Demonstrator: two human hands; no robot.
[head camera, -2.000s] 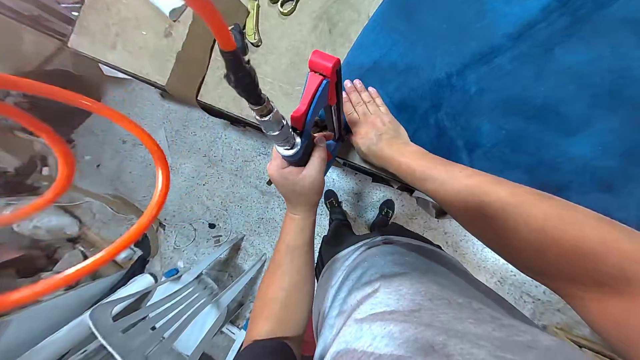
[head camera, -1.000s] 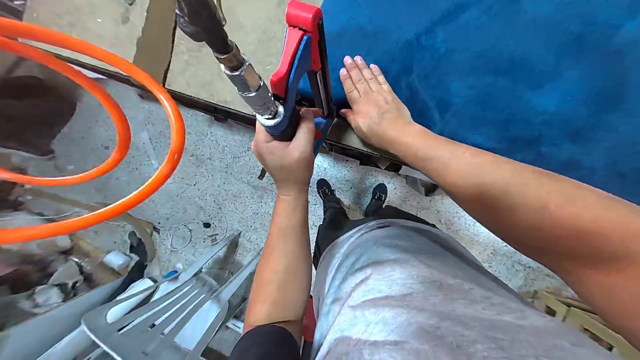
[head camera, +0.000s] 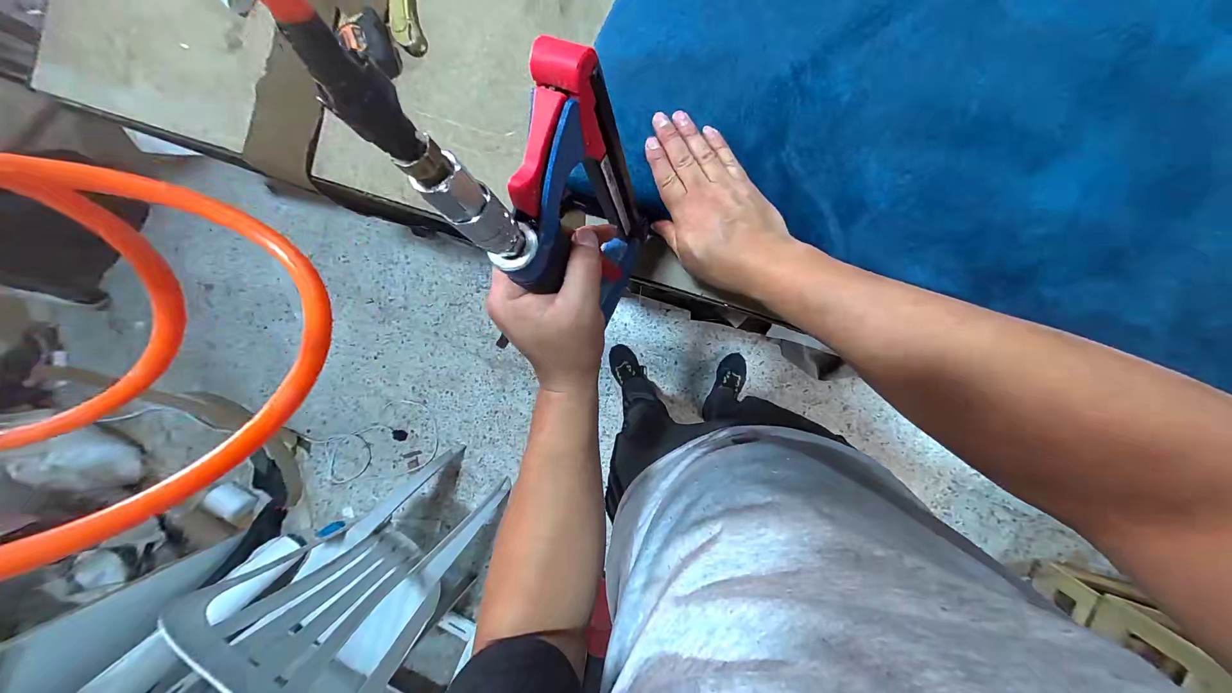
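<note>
My left hand (head camera: 558, 308) grips the handle of a red and blue pneumatic stapler (head camera: 568, 135), whose nose lies at the near left edge of a blue fabric-covered piece (head camera: 924, 144). A metal air coupling (head camera: 472, 212) joins the tool's handle to a hose wrapped in black. Flat on the blue fabric near that same edge rests my right hand (head camera: 717, 207), palm down and holding nothing, just right of the tool. The contact between the tool's nose and the fabric is partly hidden.
An orange coiled air hose (head camera: 313, 318) hangs at the left. Cardboard covers the worktable (head camera: 423, 144), where a tape measure (head camera: 371, 40) and a yellowish tool handle (head camera: 406, 24) lie. A grey plastic chair (head camera: 279, 597) stands at the lower left, beside a bin of scraps (head camera: 96, 616).
The stapler and my left hand have shifted along the edge of the blue piece, while my right hand stays flat on the fabric. The orange hose has swung.
</note>
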